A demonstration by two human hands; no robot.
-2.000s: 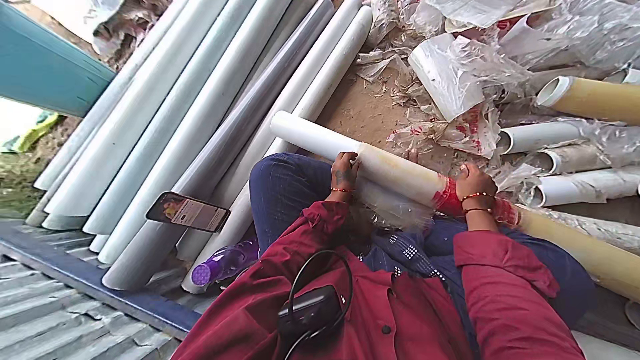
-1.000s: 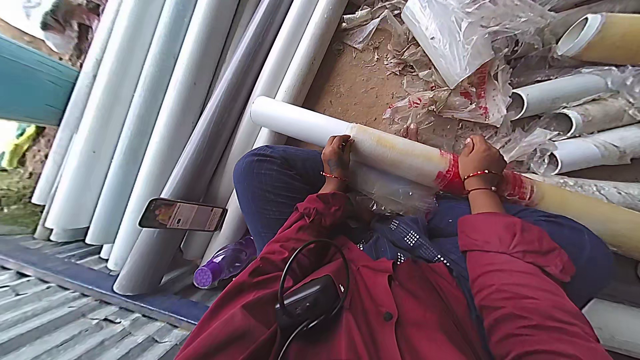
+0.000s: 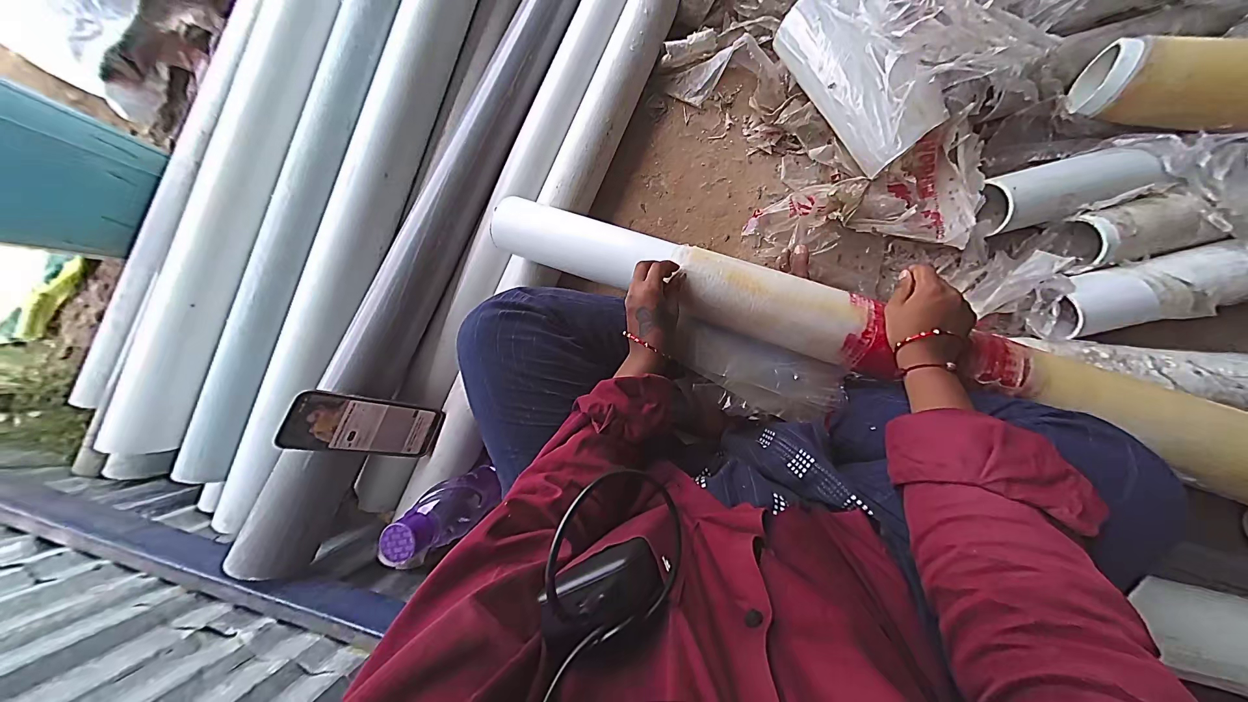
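A long plastic pipe lies across my lap, its left part bare and white, the rest under yellowed film with red bands. My left hand pinches the edge of the film where the white part begins. Loose clear plastic wrap hangs below the pipe beside this hand. My right hand is closed over the pipe between the red bands, its knuckles upward. The undersides of both hands are hidden.
White and grey pipes lie side by side at the left, with a phone on them. A purple bottle lies by my knee. Torn plastic wrap and more wrapped pipes are at the upper right. A corrugated sheet borders the lower left.
Both hands remain at about the same places on the pipe. The view has shifted slightly.
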